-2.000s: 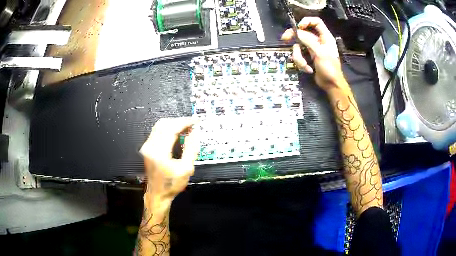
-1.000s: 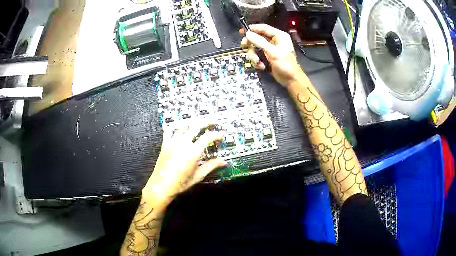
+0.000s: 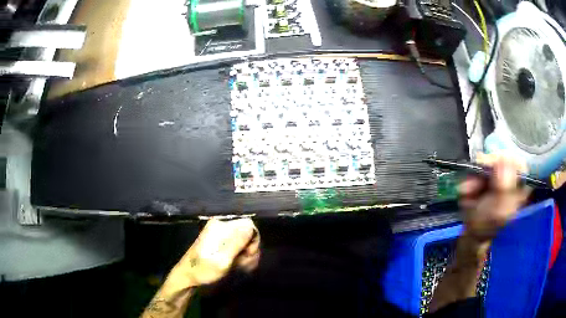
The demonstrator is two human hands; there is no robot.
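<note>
PCB panels (image 3: 302, 133) lie edge to edge as one white block on the black ribbed mat (image 3: 174, 155), their component side up with rows of dark parts. My left hand (image 3: 226, 248) is at the mat's front edge, below and left of the panels, with its fingers curled; I see nothing in it. My right hand (image 3: 496, 192) is blurred, to the right of the mat above the blue bin, and holds a slim dark tool (image 3: 456, 164) whose thin end points left over the mat. The tool does not touch the panels.
The blue bin (image 3: 524, 248) at the lower right holds more boards. A fan (image 3: 527, 84) stands at the right. At the back are the solder reel (image 3: 217, 15), a reference board strip (image 3: 287, 17) and a black box with a cord (image 3: 434, 25). Metal rails (image 3: 43, 68) lie at the left.
My left hand has left the panels and moved down to the mat's front edge. My right hand has moved with the tool from the panels' top right corner to above the bin.
</note>
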